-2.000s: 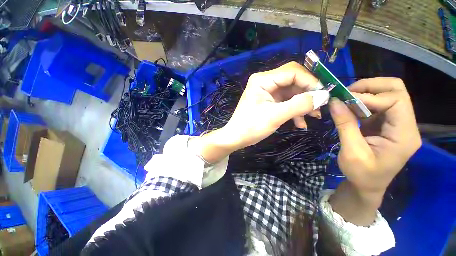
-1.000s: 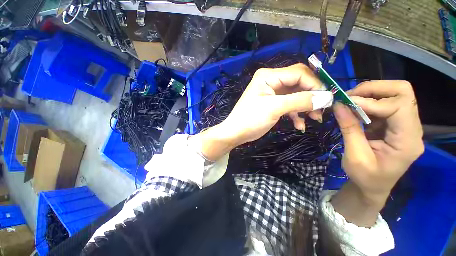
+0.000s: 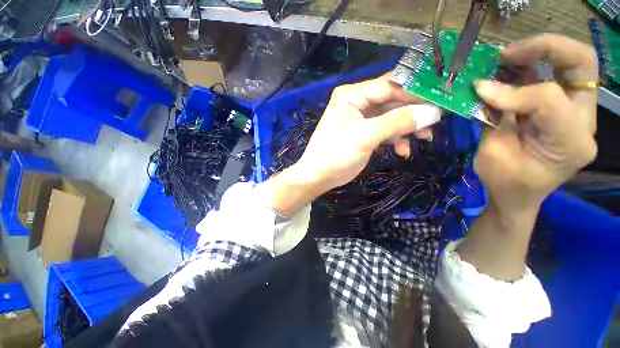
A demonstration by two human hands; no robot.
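A green circuit board (image 3: 442,85) is held up, its flat face showing, with silvery connectors at its left edge. My right hand (image 3: 537,115) grips its right edge between thumb and fingers. My left hand (image 3: 360,136), with a white covering on the thumb tip, is at the board's lower left edge; its fingertips are partly hidden, and whether it holds a cable lead cannot be told. The soldering iron (image 3: 468,41) points down in front of the board, its tip at the board's face. The thinner brownish rod (image 3: 438,44) ends close beside it.
A blue tote (image 3: 285,102) full of black cables (image 3: 401,187) lies below my hands. A smaller blue bin (image 3: 160,207) with cables and boards is left of it. Another blue tote (image 3: 578,272) is at right. The wooden bench edge (image 3: 360,30) runs above, with wire wool (image 3: 513,7) on it.
The board has turned from nearly edge-on to face-on and moved up to the iron and thinner rod. My right hand has moved up and right with it; my left hand has shifted slightly.
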